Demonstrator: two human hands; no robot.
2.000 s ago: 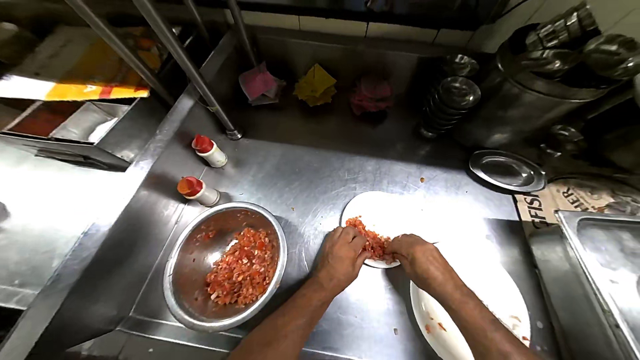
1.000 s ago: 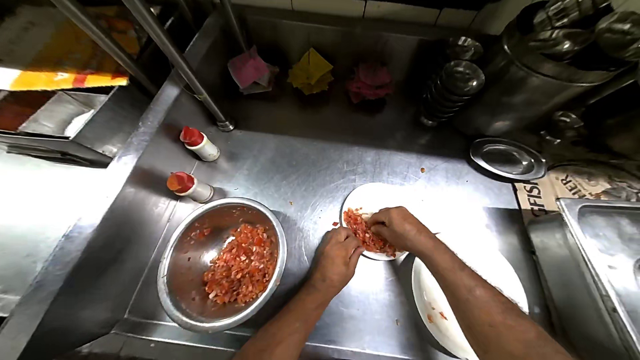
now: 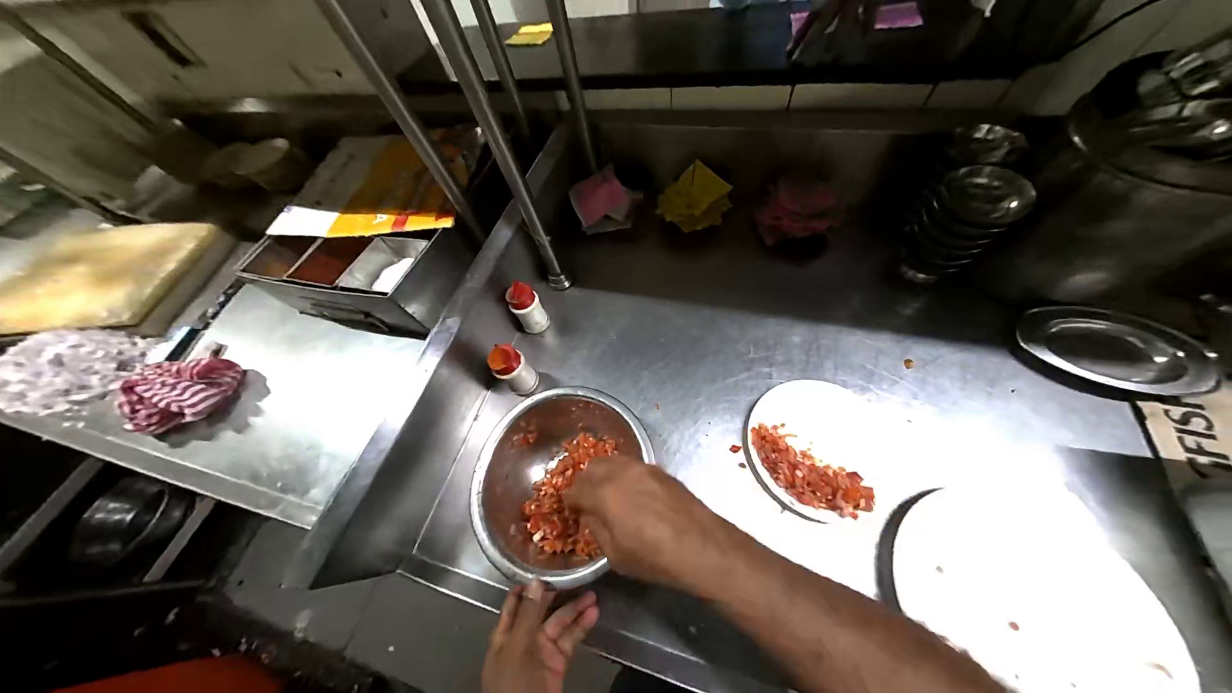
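My right hand [image 3: 621,510] is down inside the steel mixing bowl [image 3: 493,481], its fingers in the chopped red and white mixture [image 3: 553,515]; the fingertips are hidden, so its grip does not show. Below the bowl's near rim, my left hand [image 3: 541,626] is held palm up with fingers apart, holding nothing. To the right, a round white plate [image 3: 799,397] carries a band of the same chopped mixture [image 3: 811,472] along its left and lower part. Nearer me on the right lies a larger white plate [image 3: 1039,577] with small crumbs on it.
Two red-capped shakers [image 3: 527,310] stand behind the bowl. Folded pink and yellow papers [image 3: 695,196] sit along the back. At right are stacked steel cups [image 3: 972,207], a large pot [image 3: 1107,212] and an oval steel dish [image 3: 1116,348]. A striped cloth [image 3: 180,393] lies left.
Both hands have left the small white plate. My right hand has moved left into the bowl, and my left hand to the bowl's near rim. The view has swung left.
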